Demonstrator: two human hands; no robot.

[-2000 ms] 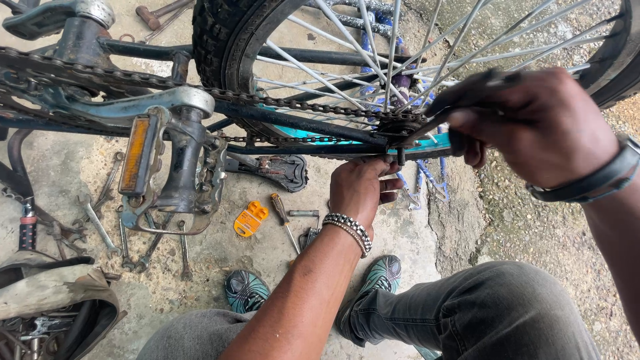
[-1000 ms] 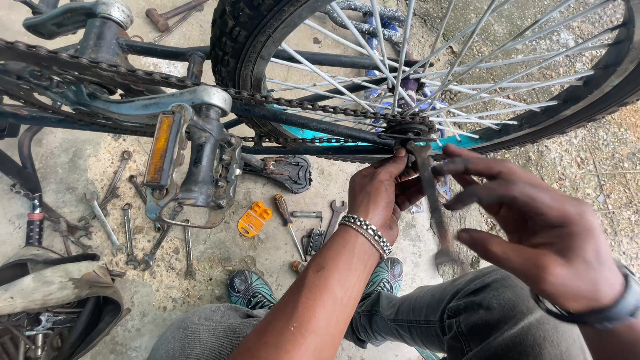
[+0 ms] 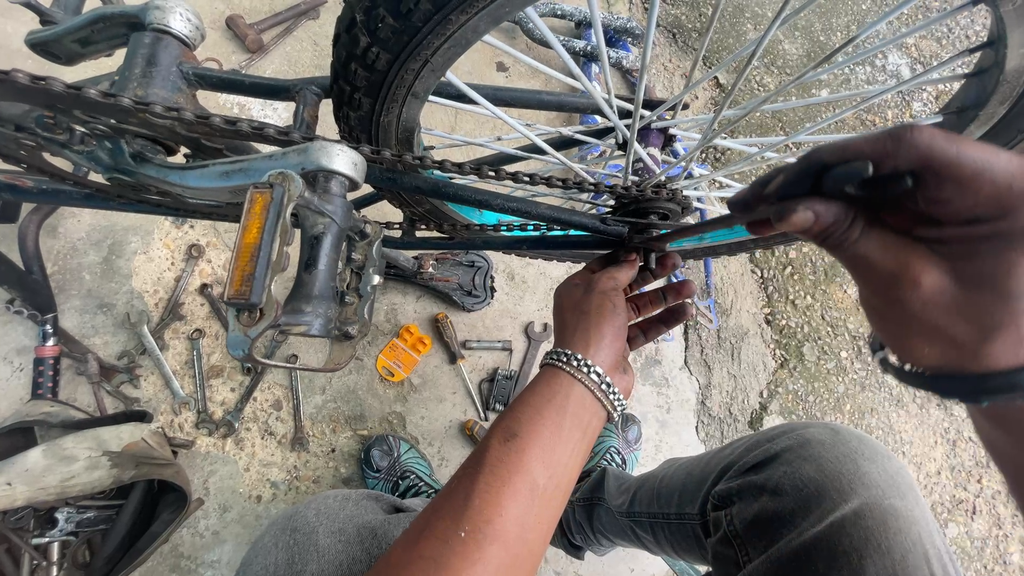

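Note:
A bicycle's rear wheel [image 3: 384, 104] stands in its dark frame, with the chain [image 3: 512, 172] running to a small sprocket [image 3: 652, 206] at the hub. My left hand [image 3: 612, 308] is at the axle end [image 3: 650, 260] just below the sprocket, thumb and forefinger touching there, the other fingers spread. Whether it pinches a small part cannot be told. My right hand [image 3: 920, 232] grips a dark metal wrench [image 3: 704, 230], whose far end meets the axle by the left fingertips. The wrench's jaw is partly hidden.
Left of my hands are the crank arm [image 3: 240, 172] and pedal [image 3: 320, 264]. On the concrete lie several wrenches [image 3: 160, 364], a screwdriver [image 3: 460, 360], an orange plastic piece [image 3: 404, 352], a folding multi-tool [image 3: 502, 390] and a hammer [image 3: 248, 34]. A tool bag [image 3: 96, 472] sits lower left.
One second ago the wrench hung downward from the axle beside my loosely spread right hand. Now my right hand is higher, closed around the wrench, which points out to the right. My left hand stays near the axle.

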